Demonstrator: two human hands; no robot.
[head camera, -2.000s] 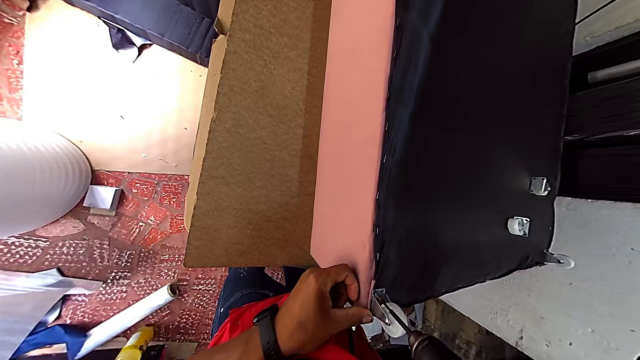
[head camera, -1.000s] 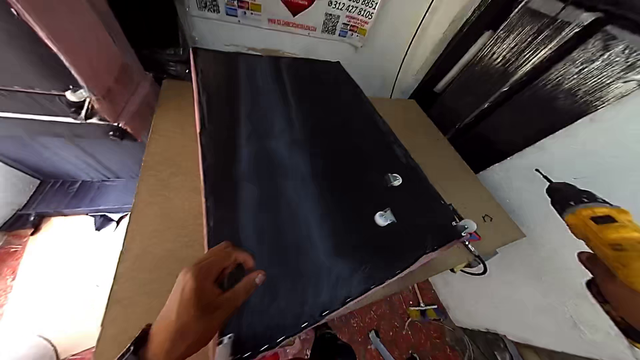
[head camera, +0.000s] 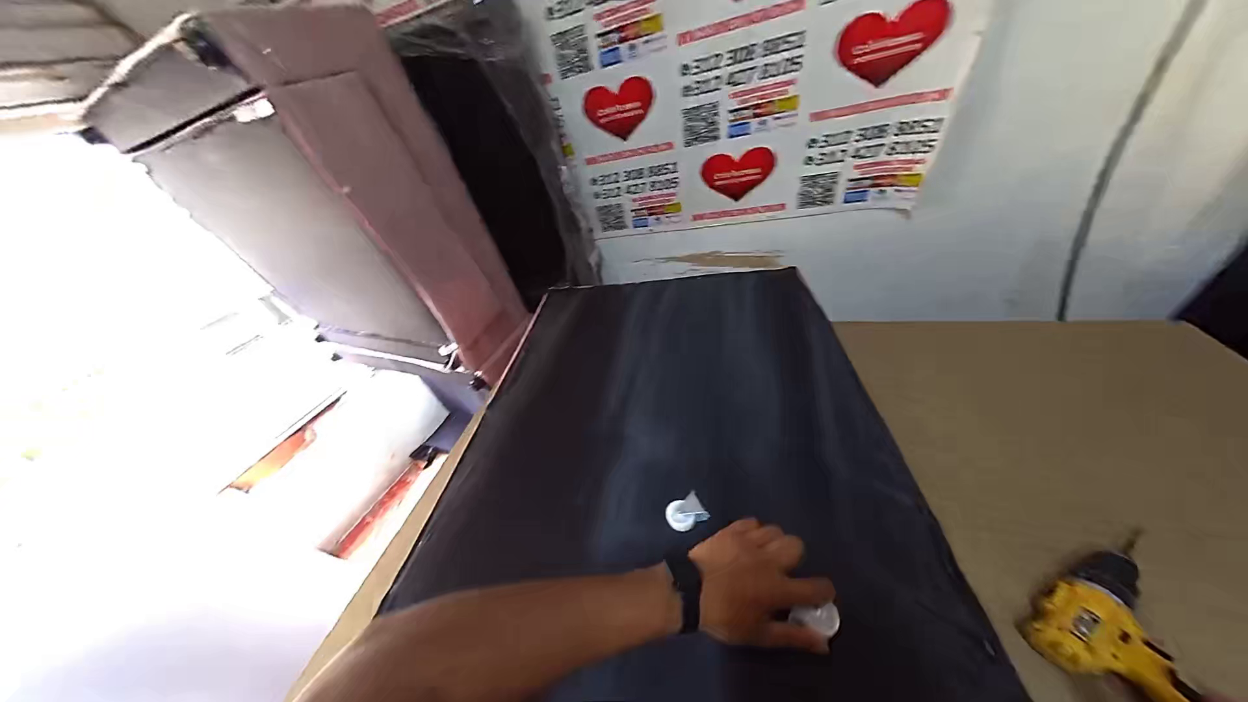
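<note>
My left hand (head camera: 753, 587), a dark band on its wrist, reaches across a panel covered in black fabric (head camera: 721, 390). Its thumb and forefinger close around a small white caster (head camera: 817, 619) on the panel. Beyond the hand, slightly left, a second white caster (head camera: 686, 513) stands on the fabric. A yellow cordless drill (head camera: 1097, 624) with a bit in its chuck is at the lower right, over the brown board; its handle runs out at the frame's edge. Of my right hand at most a blurred sliver shows there, so its grip is unclear.
Brown board (head camera: 1053, 419) extends right of and under the panel. A white wall (head camera: 1024, 224) with a printed sheet (head camera: 760, 107) of red hearts and writing rises behind. At the left stands a pink and grey upholstered piece (head camera: 361, 185), beside black material in clear plastic wrap.
My left hand has moved from above the panel's near left part to the caster. The drill, held up in my right hand before the wall a second ago, is now over the board. The view has swung.
</note>
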